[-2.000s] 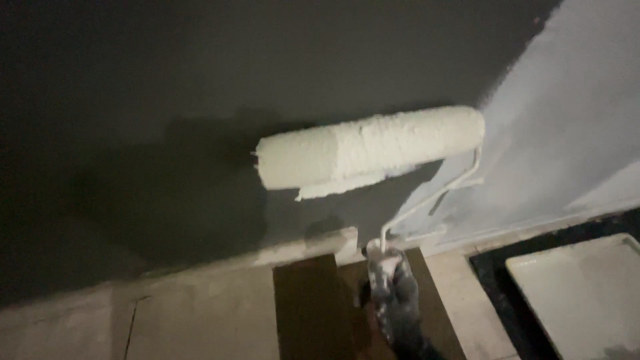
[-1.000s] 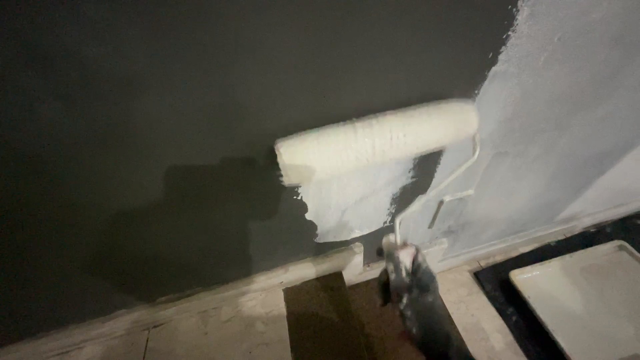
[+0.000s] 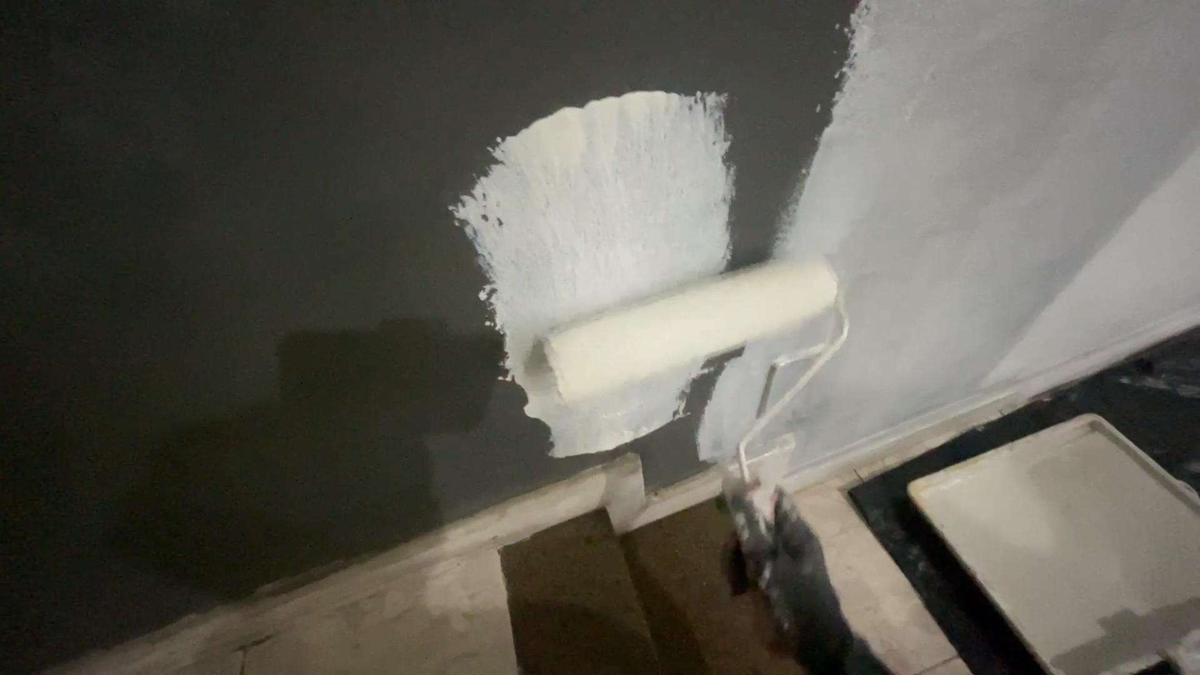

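Observation:
My right hand [image 3: 764, 530], dark and smeared with white paint, is closed around the handle of a paint roller [image 3: 694, 328], at the bottom right of centre. The roller's long sleeve, loaded with cream-white paint, lies against a dark grey wall [image 3: 281, 169]. Its thin wire frame [image 3: 797, 384] runs from the sleeve's right end down to my hand. Above and below the sleeve spreads a patch of wet white paint [image 3: 609, 197] with ragged edges. My left hand is out of view.
A paint tray [image 3: 1059, 534] holding pale paint lies on a dark sheet [image 3: 900, 525] at the lower right. Pale floor tiles [image 3: 375, 623] and a brown board or sheet [image 3: 581, 600] adjoin the low skirting [image 3: 544, 497]. The wall's right part [image 3: 975, 169] is painted light.
The roller has gone over the dark wall and now sits lower on it, within a much taller white patch. The patch was small and below the sleeve before.

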